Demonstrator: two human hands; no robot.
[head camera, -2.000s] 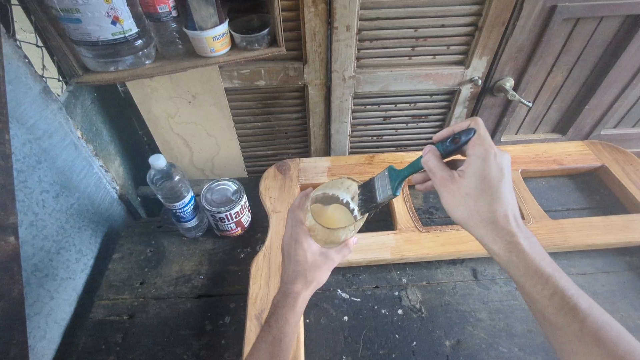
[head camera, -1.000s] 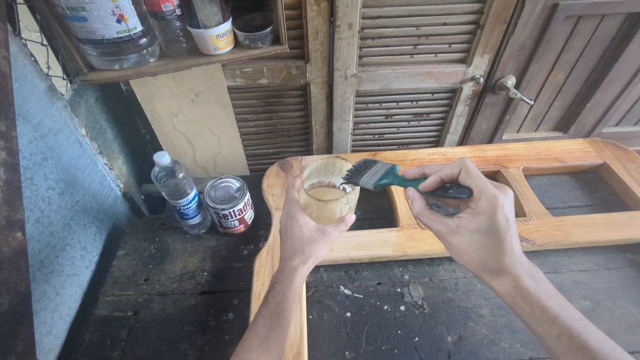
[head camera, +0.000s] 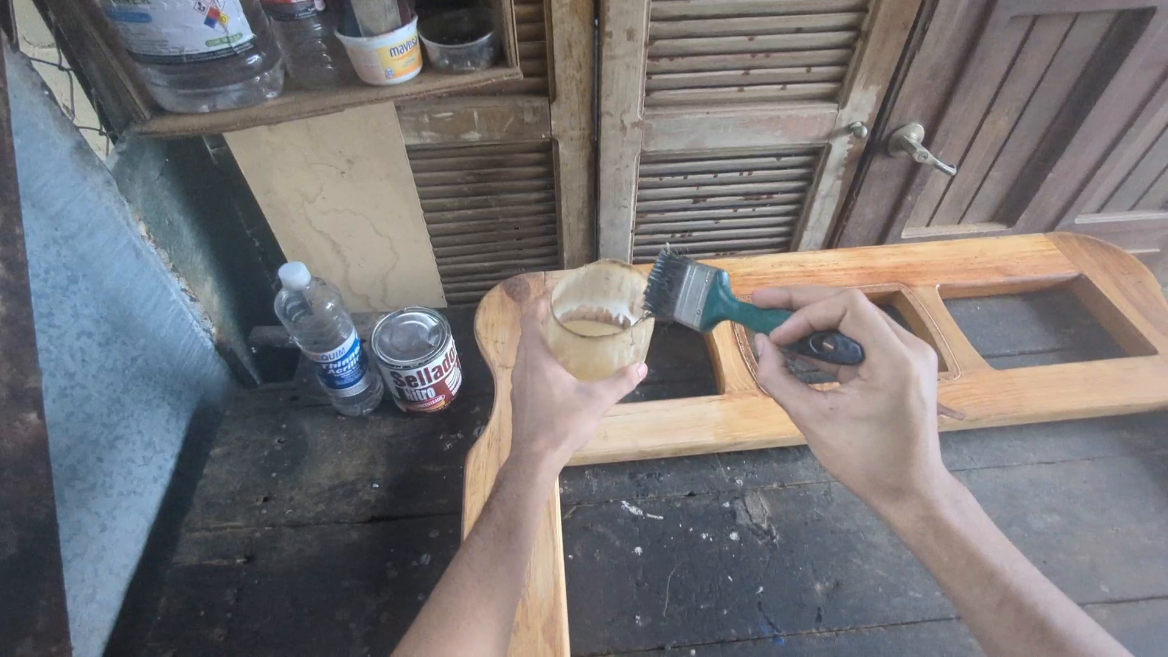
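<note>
My left hand (head camera: 570, 392) is wrapped around a translucent, stained plastic cup (head camera: 600, 351) with cloudy yellowish liquid in it. In my right hand (head camera: 849, 383) is a paintbrush (head camera: 707, 292) with a green and black handle, a metal ferrule and dark bristles. The bristles point up and left, right beside the cup's rim; whether they touch it I cannot tell. Both hands are above a varnished-looking wooden frame (head camera: 684, 429) with rectangular openings. A metal can of nitro sealer (head camera: 417, 360) and a clear plastic bottle of thinner (head camera: 333, 342) stand side by side, left of the frame.
The frame lies on a dark, paint-spotted plank worktop (head camera: 684, 547). At upper left, a wooden shelf (head camera: 338, 105) holds a large jug (head camera: 201, 55), a white tub (head camera: 388, 55) and a clear bowl (head camera: 459, 46). Louvered doors (head camera: 730, 192) rise behind the frame, with a bluish panel (head camera: 100, 347) at the left.
The brush bristles have come out of the cup's mouth, where they were two seconds ago, and now point upward beside the rim. My left hand still holds the cup.
</note>
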